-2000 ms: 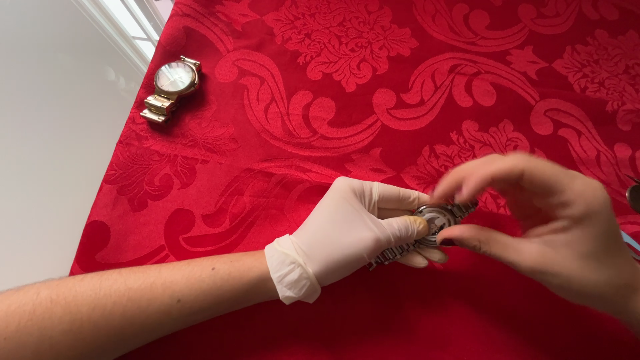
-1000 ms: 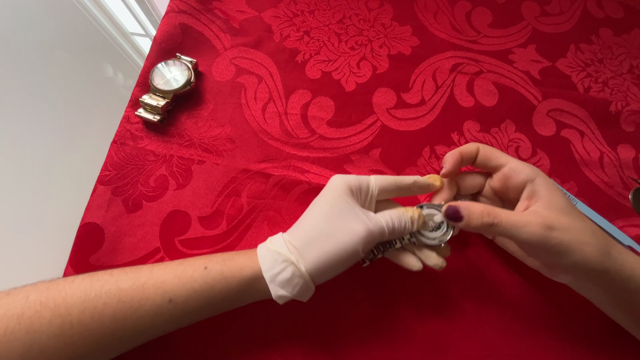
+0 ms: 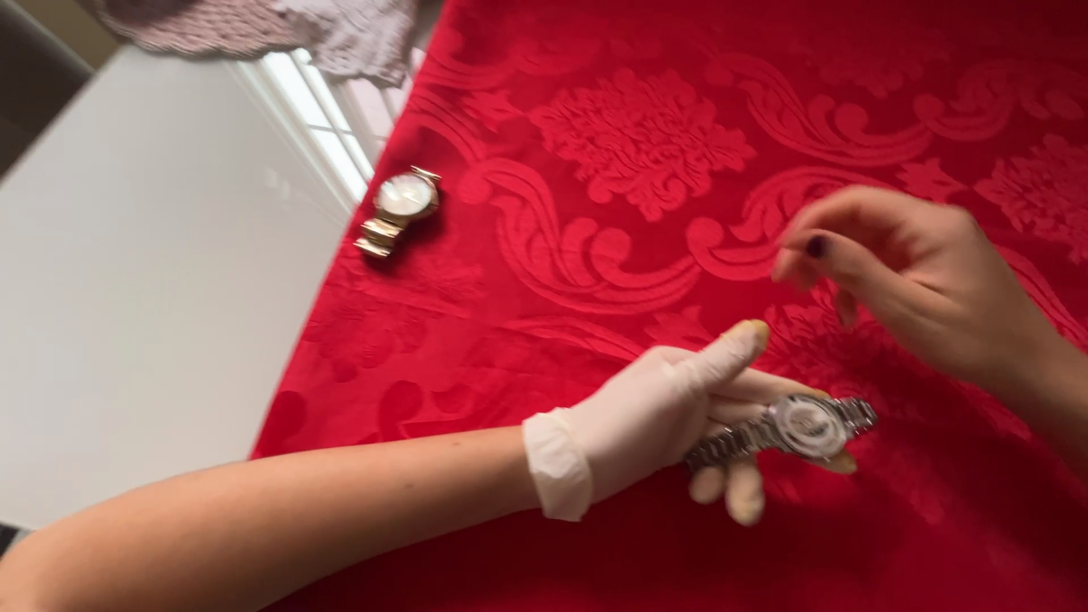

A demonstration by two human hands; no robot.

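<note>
A silver wristwatch with a metal link bracelet (image 3: 809, 427) lies across the fingers of my left hand (image 3: 659, 421), which wears a whitish glove with yellow-brown stains at the fingertips. The thumb of that hand is raised off the watch, and the watch's round face is turned up. Bare, with dark nail polish on the thumb, my right hand (image 3: 914, 276) hovers above and to the right of the watch, blurred, its fingers curled apart and no object visible in them. Part of the bracelet is hidden by the gloved hand.
A gold-coloured wristwatch (image 3: 405, 195) rests near the left edge of a red patterned tablecloth (image 3: 646, 144). Left of the cloth is a glossy white tabletop (image 3: 161, 255) with window reflections. Knitted or crocheted textiles (image 3: 221, 25) lie at the upper left.
My right hand has come away from the silver watch, up and to the right. My left thumb has lifted off the watch, which now lies on the fingers. The view has shifted.
</note>
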